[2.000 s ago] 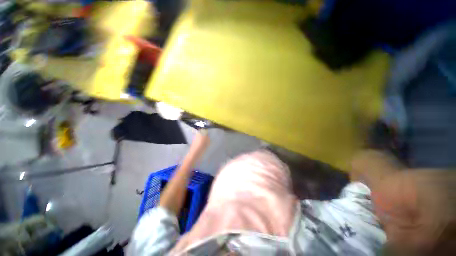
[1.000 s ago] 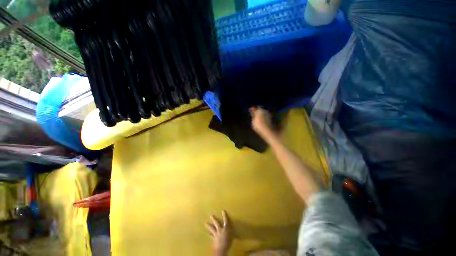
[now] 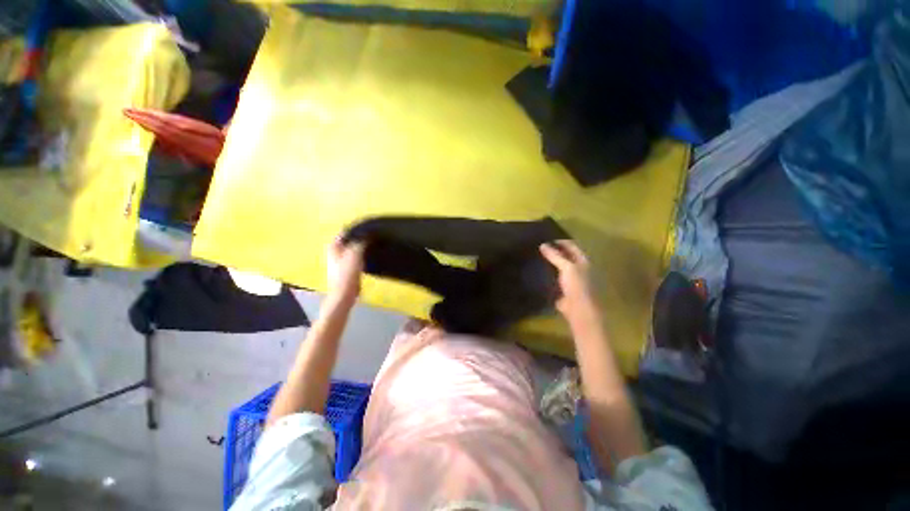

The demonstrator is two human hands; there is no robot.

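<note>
A black garment (image 3: 499,261) is spread between my two hands at the near edge of the yellow ironing table cover (image 3: 389,130), with a gap between its parts where yellow shows. My left hand (image 3: 346,267) holds its left end. My right hand (image 3: 569,269) is at its right end, fingers on the cloth. The garment's lower part bunches near my apron. A black garment pile (image 3: 609,120) lies at the table's far right corner, partly in the blue crate (image 3: 778,50). The iron (image 3: 682,311) seems to stand at the right of the table, mostly dark.
Another yellow-covered table (image 3: 85,140) is at the left, with a red-orange cloth (image 3: 180,133) between the tables. A blue crate (image 3: 239,449) stands on the floor at lower left. A black cloth (image 3: 215,299) hangs low at left. Grey-blue cloth and blue plastic (image 3: 848,170) fill the right side.
My right hand has come back from the far pile to the near edge, and a black garment now lies between both hands. The view has tilted down towards my apron.
</note>
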